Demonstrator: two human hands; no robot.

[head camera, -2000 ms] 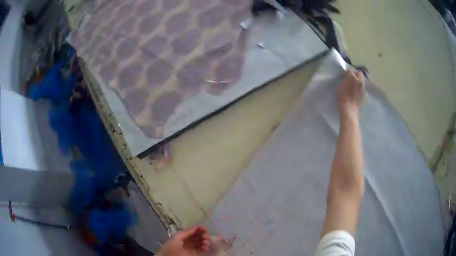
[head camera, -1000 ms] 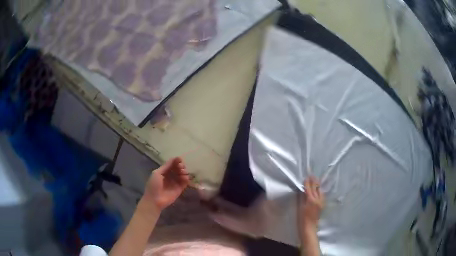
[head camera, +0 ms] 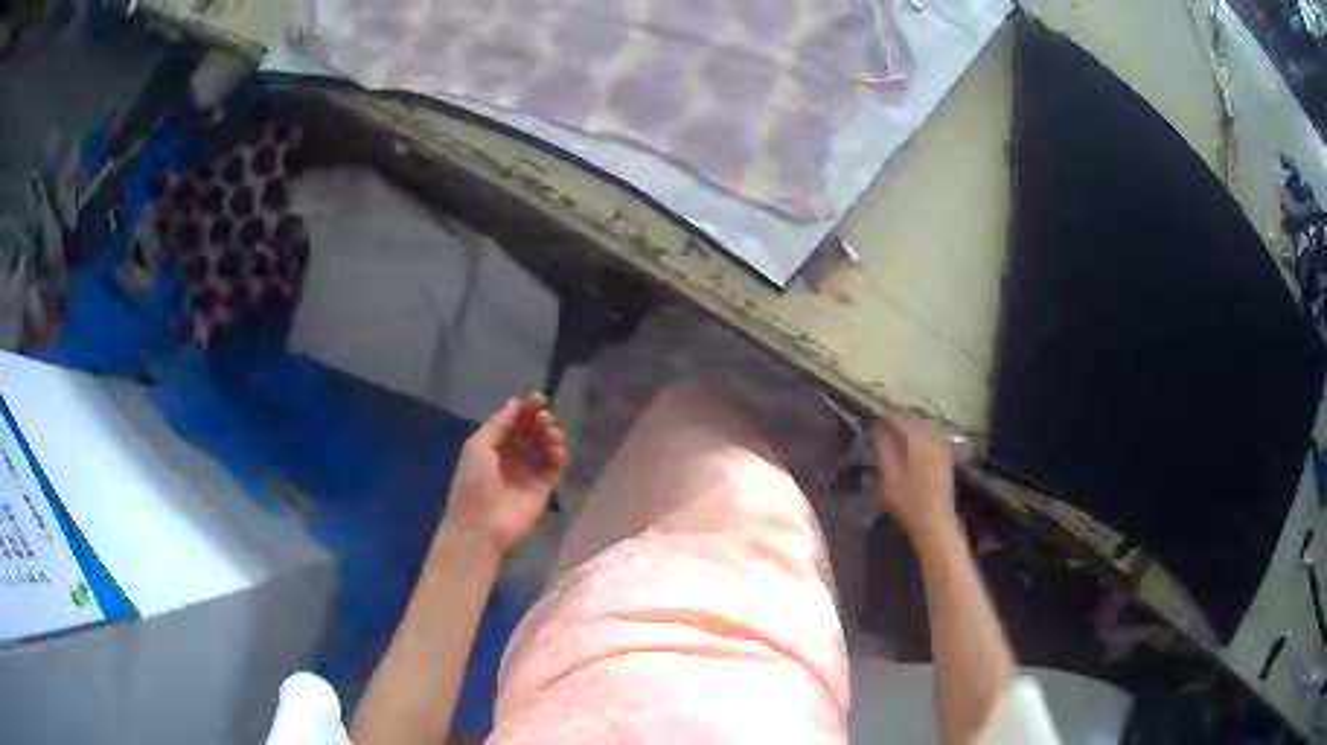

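Note:
A black cut panel (head camera: pixel 1150 320) with one curved side lies on the table at the right, bare on top. A purple-spotted print panel (head camera: pixel 684 88) lies on a white-grey sheet (head camera: pixel 793 251) over a thin dark stack at the table's corner. My left hand (head camera: pixel 509 473) is off the table at centre left, palm up, fingers loosely curled, with nothing in it. My right hand (head camera: pixel 917 466) is at the worn table edge, left of the black panel's lower corner. It is blurred, and whether its fingers hold anything cannot be told.
The cream table edge (head camera: pixel 626 240) runs diagonally. Below it are a pale grey cloth or sack (head camera: pixel 422 306), blue plastic (head camera: pixel 255 422), a dark-spotted print piece (head camera: pixel 233 233) and a white box (head camera: pixel 160 524). Black-and-white strips (head camera: pixel 1295 655) lie at the far right. The wearer's pink-clothed lap shows.
The silvery-grey sheet has gone from the black panel, which is now uncovered. My right hand has moved from that sheet to the table edge. The view has shifted toward the area below the table.

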